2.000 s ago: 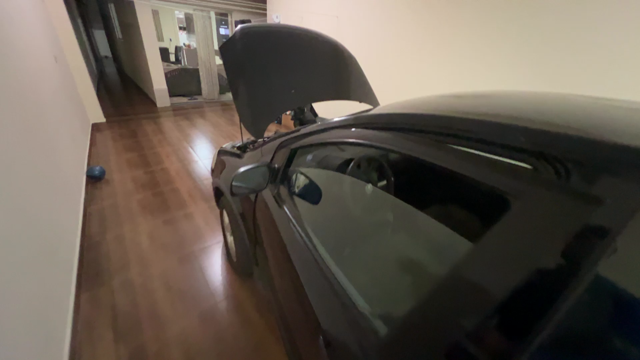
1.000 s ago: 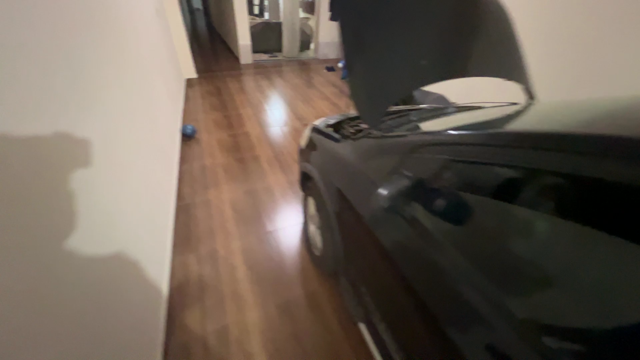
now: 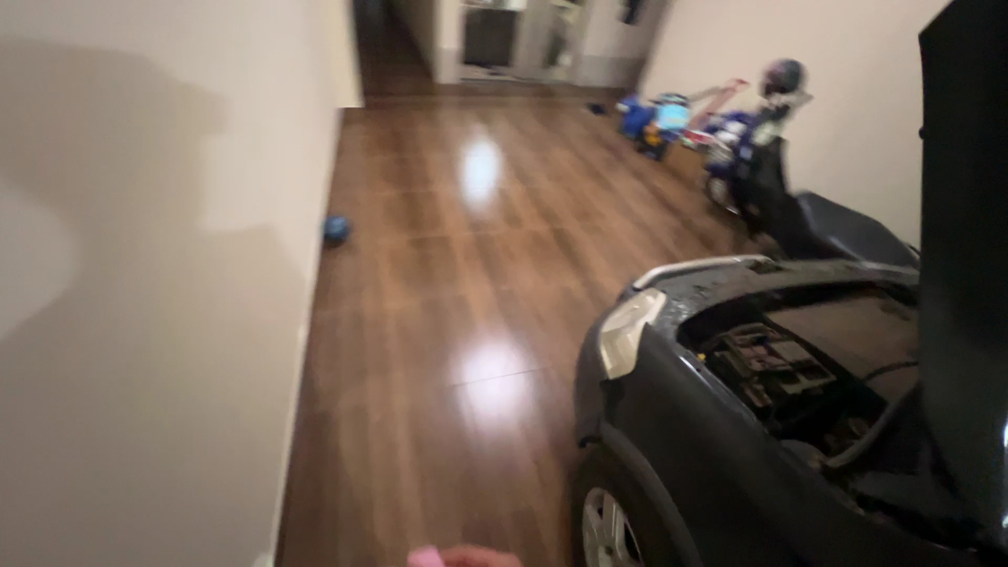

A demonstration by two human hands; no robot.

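Observation:
At the bottom edge of the head view, a small part of a hand [image 3: 482,556] shows, with a pink item [image 3: 426,557] beside or in it; which hand it is and how it holds the item I cannot tell. To its right stands a dark car with its front wheel [image 3: 606,529], its headlight [image 3: 631,333] and its raised hood [image 3: 962,260]. The uncovered engine bay [image 3: 787,378] shows a battery-like box [image 3: 776,358] near the headlight.
A pale wall [image 3: 157,354] runs along the left, with a blue ball [image 3: 336,229] at its foot. Beyond the car a motorcycle [image 3: 843,224] and colourful, blurred items [image 3: 657,122] stand by the right wall. Glossy brown floor [image 3: 441,299] leads to a doorway and glass doors.
The view has moved forward along the car, to its front. The engine bay and motorcycle now show, and part of a hand with the pink item has come into view.

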